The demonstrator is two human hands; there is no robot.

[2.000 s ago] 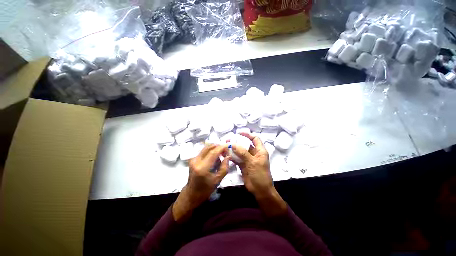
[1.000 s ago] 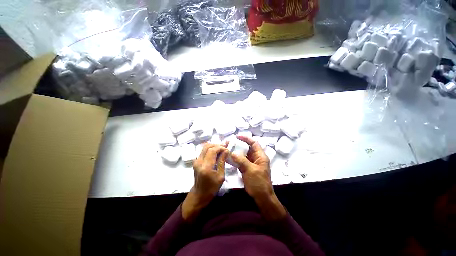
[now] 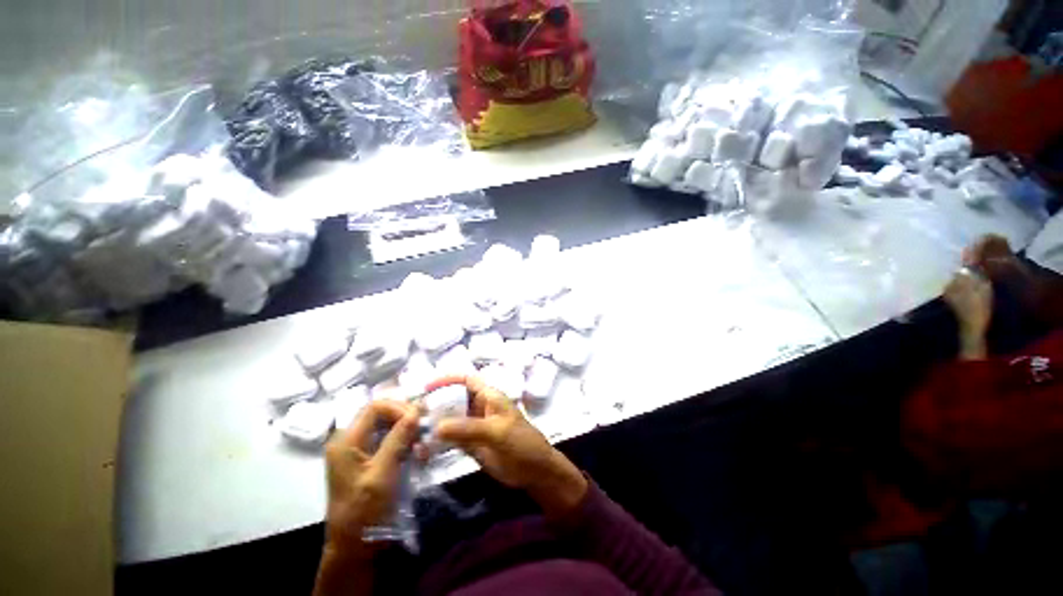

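My right hand (image 3: 504, 433) holds a white case (image 3: 446, 402) between thumb and fingers, at the near side of the pile. My left hand (image 3: 367, 466) meets it at the case's left side, with its fingertips pinched together. A thin clear plastic piece (image 3: 402, 520) hangs from my left hand. What the left fingertips pinch at the case is too small to tell. A loose pile of white cases (image 3: 437, 334) lies on the white bench just beyond my hands.
A cardboard carton (image 3: 58, 454) is at left, with a bulging bag of white cases (image 3: 175, 233) behind. A flat clear bag (image 3: 417, 239) lies on the black strip. Behind are dark parts (image 3: 309, 116), a red and yellow bag (image 3: 527, 76) and another bag of cases (image 3: 746, 134). A person in red (image 3: 991, 419) sits at right.
The view has swung right, so the bench things sit further left and the person in red shows. My hands stay together at the case, and the hanging clear plastic is now plainly visible.
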